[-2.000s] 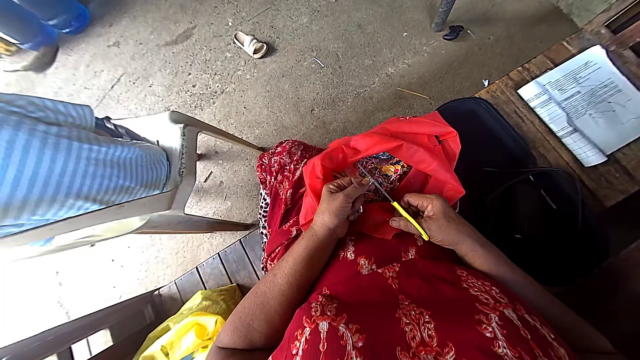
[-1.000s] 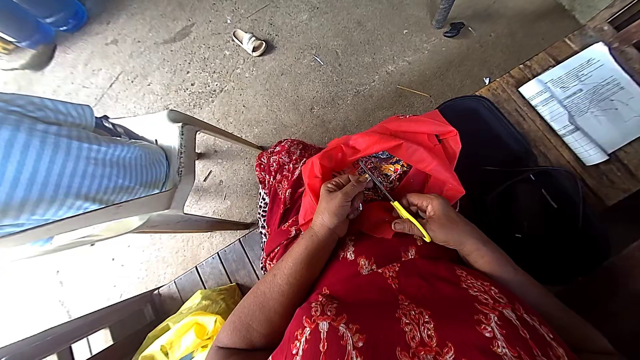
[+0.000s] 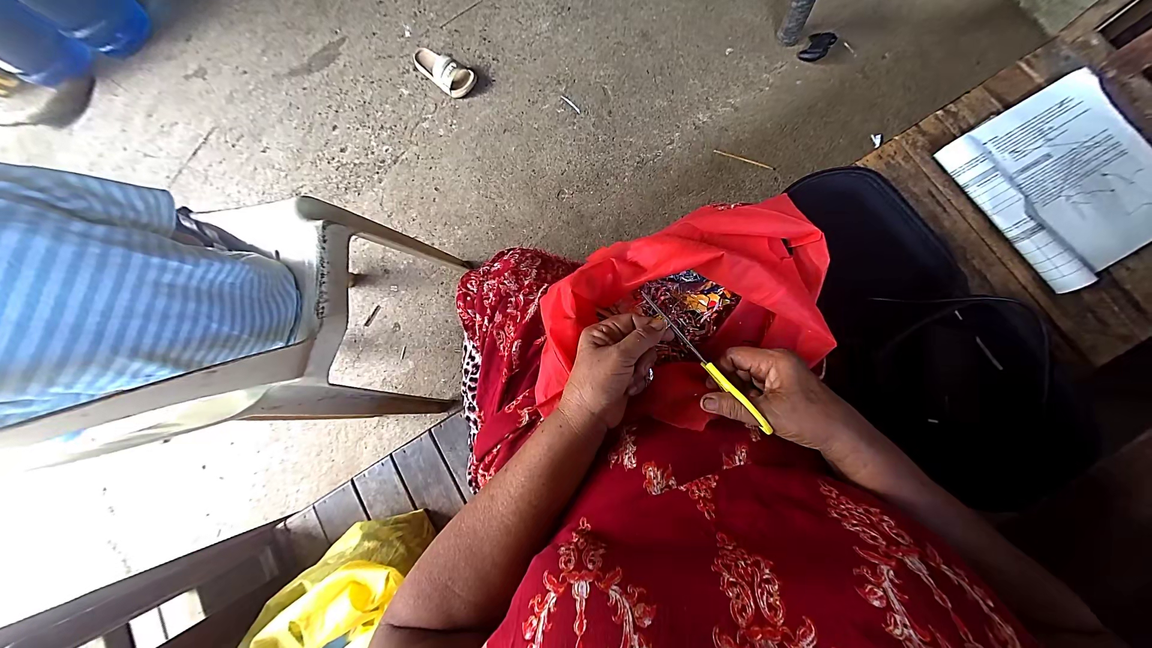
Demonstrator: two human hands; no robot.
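In my lap lies a red fabric bag (image 3: 783,261), its mouth spread wide around a mass of multicoloured scraps or threads (image 3: 702,301). My right hand (image 3: 774,396) grips the yellow handles of a pair of scissors (image 3: 738,396), whose metal blades point up and left over the scraps. At the blade tips, the thumb and fingers of my left hand (image 3: 616,360) are pinched together; something very small seems to be between them, too small to name. A ring shows on that hand.
A person in striped clothing sits on a plastic chair (image 3: 333,297) at left. A yellow plastic bag (image 3: 337,594) rests on the slatted bench (image 3: 396,486). Right are a black bag (image 3: 882,243) and printed papers (image 3: 1062,171) on a wooden table (image 3: 972,108). A sandal (image 3: 445,72) lies on the floor.
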